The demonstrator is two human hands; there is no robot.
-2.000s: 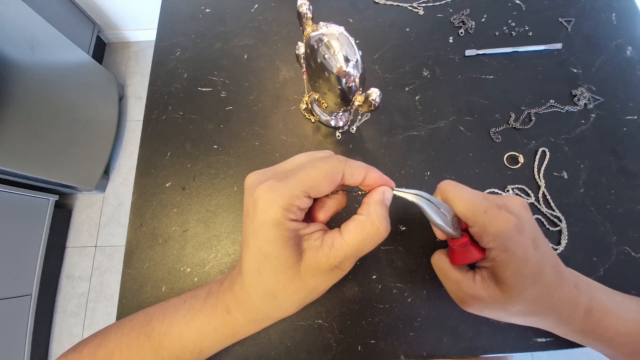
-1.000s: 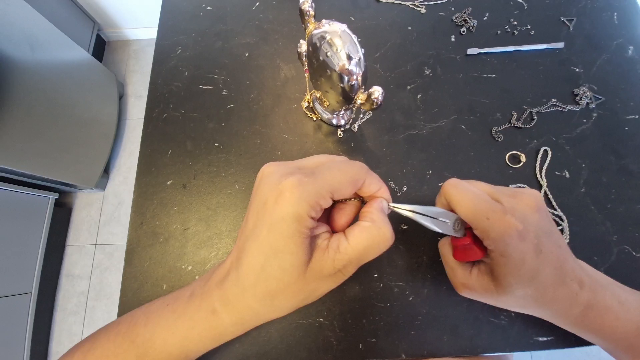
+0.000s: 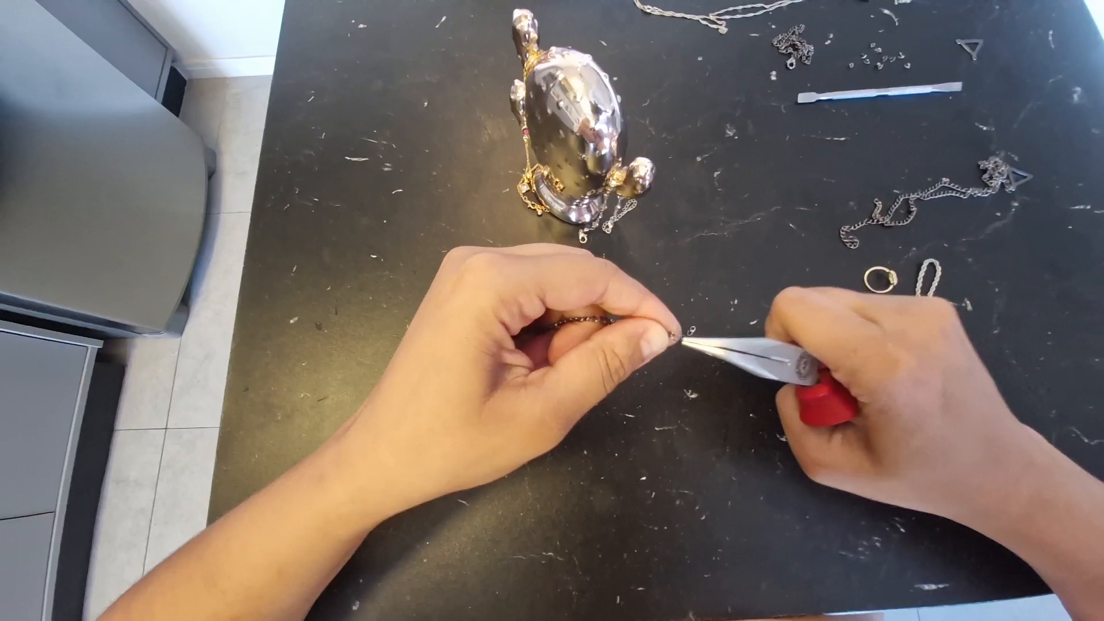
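My left hand [image 3: 526, 362] pinches the end of a thin chain [image 3: 586, 320] between thumb and forefinger; more of the chain runs inside the curled fingers, where the palm hides it. My right hand [image 3: 897, 397] is closed around the red handles of needle-nose pliers [image 3: 750, 358]. The pliers' narrow tips meet at the left fingertips, by a tiny piece of metal too small to make out. Just beyond the left hand stands a shiny metallic figure [image 3: 576, 121] with gold and silver chains draped over it.
On the dark tabletop [image 3: 362, 224] lie a ring [image 3: 880, 279], a silver rope chain [image 3: 928, 276] partly behind my right hand, a chain with a triangle pendant [image 3: 944, 188], a flat metal tool [image 3: 880, 92], a bundled chain [image 3: 793, 46], and several tiny metal pieces [image 3: 880, 59]. Grey cabinets stand left.
Two seconds ago the pliers were turned more on edge; now their jaws show flat from above. My right hand has turned with them. The left hand keeps its pinch.
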